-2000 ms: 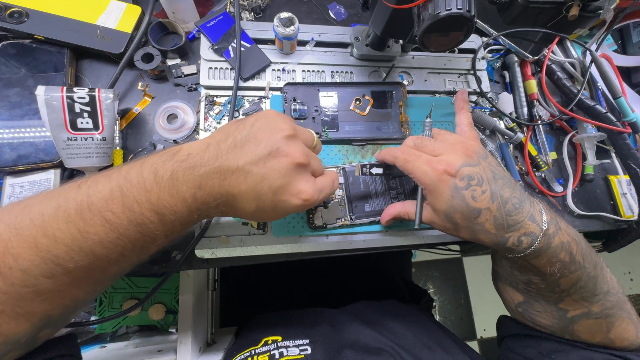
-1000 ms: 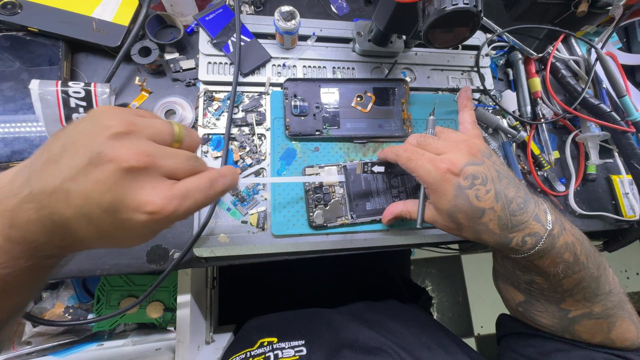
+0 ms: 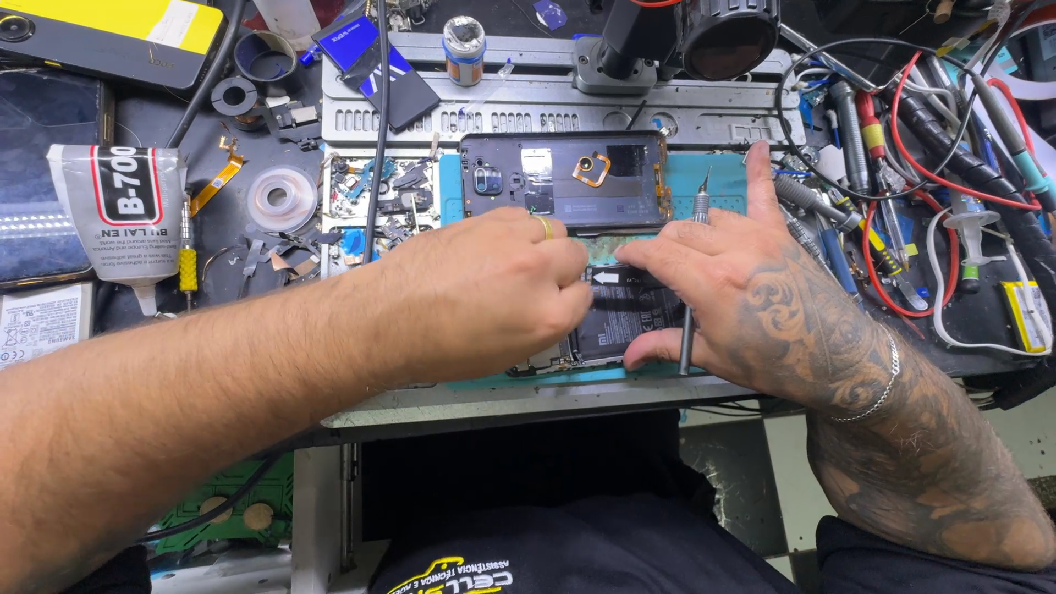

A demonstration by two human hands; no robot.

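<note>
An opened smartphone with its black battery (image 3: 615, 318) showing lies on the teal repair mat (image 3: 709, 177). My left hand (image 3: 520, 289), with a ring, is closed over the phone's left part and hides it; whether its fingertips grip anything cannot be seen. My right hand (image 3: 722, 280) rests at the phone's right end, thumb and a finger on its edges. A slim metal pen-like tool with a pointed tip (image 3: 686, 334) is held between its fingers. Behind the phone lies a detached phone housing (image 3: 565, 214), inner side up, with a small flex part (image 3: 591, 170) on it.
A metal tray (image 3: 330, 256) with loose phone parts lies left of the mat. Further left are a B-7000 glue tube (image 3: 124, 214) and a tape spool (image 3: 281, 200). A black cable (image 3: 379, 140) crosses the tray. Tools and wires (image 3: 899, 181) crowd the right; a microscope stand (image 3: 615, 70) is behind.
A second ago my left hand was further left, drawing a pale strip out from the phone. It is now back over the phone, and the strip is out of sight. My right hand has barely moved.
</note>
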